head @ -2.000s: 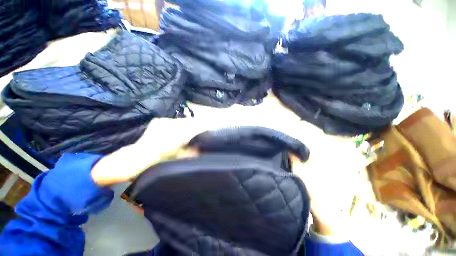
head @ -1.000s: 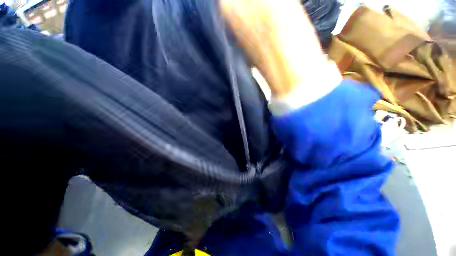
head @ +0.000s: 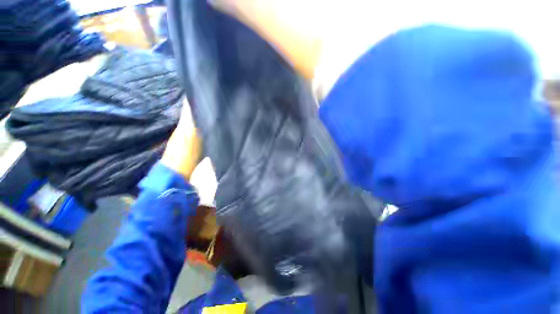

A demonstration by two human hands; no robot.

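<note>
A black quilted backpack [head: 276, 165] is held up in front of me, hanging lengthwise from the top edge of the view and blurred by motion. A small shiny spot shows near its lower end. My left hand [head: 184, 144] is at the backpack's left side, its fingers hidden behind the edge. My right hand [head: 276, 30] is at the upper right side of the backpack, blurred and partly cut off by the top edge, its fingertips not clear. My right blue sleeve fills the right side.
Another black quilted backpack [head: 104, 116] lies on the pale table at left. More dark quilted pieces [head: 37, 43] are piled at the far upper left. Below are a cardboard box [head: 31, 270], a blue object [head: 67, 214], a red-orange object [head: 198, 257] and grey floor.
The backpack was first low with its mouth facing me, then close to the camera; now it hangs lengthwise in mid-view. My left hand shows again at its left side. The view has shifted.
</note>
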